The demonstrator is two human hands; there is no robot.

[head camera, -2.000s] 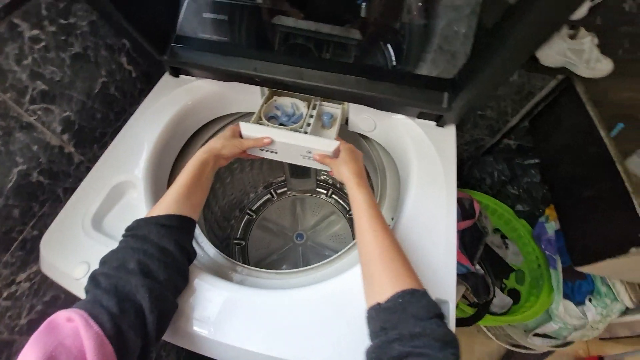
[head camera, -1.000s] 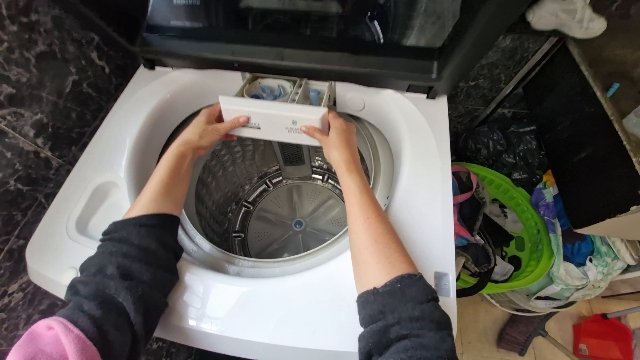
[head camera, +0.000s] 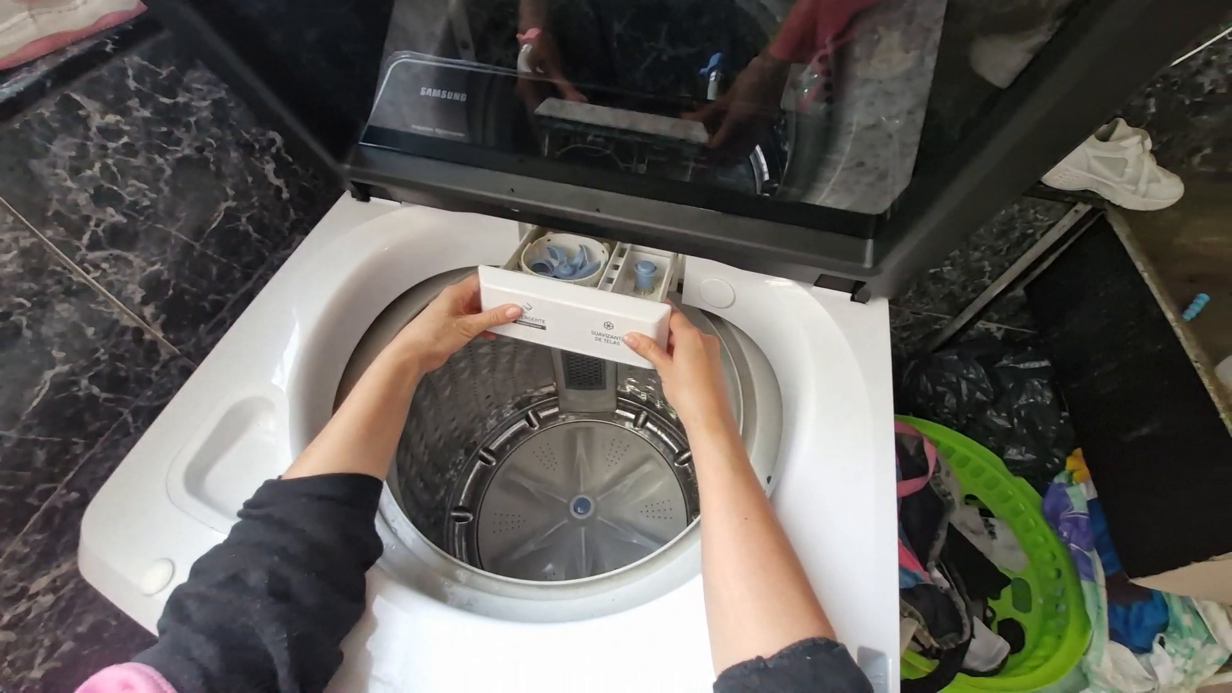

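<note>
A white detergent drawer juts out at the back rim of a Samsung top-load washing machine. My left hand grips the left end of its front, thumb on the face, and my right hand holds the right end the same way. The fingers behind the front are partly hidden. Inside the drawer show a round compartment with a blue finned insert and a smaller one with a blue cap. Below lies the steel drum, with no laundry visible in it.
The raised dark glass lid stands behind the drawer. On the right are a green laundry basket with clothes, a black plastic bag, more fabric and a white sneaker. A black marble-patterned wall borders the left.
Both hands have stayed on the drawer front throughout. The drawer's compartments show more fully now than one second ago, when the front hid more of them.
</note>
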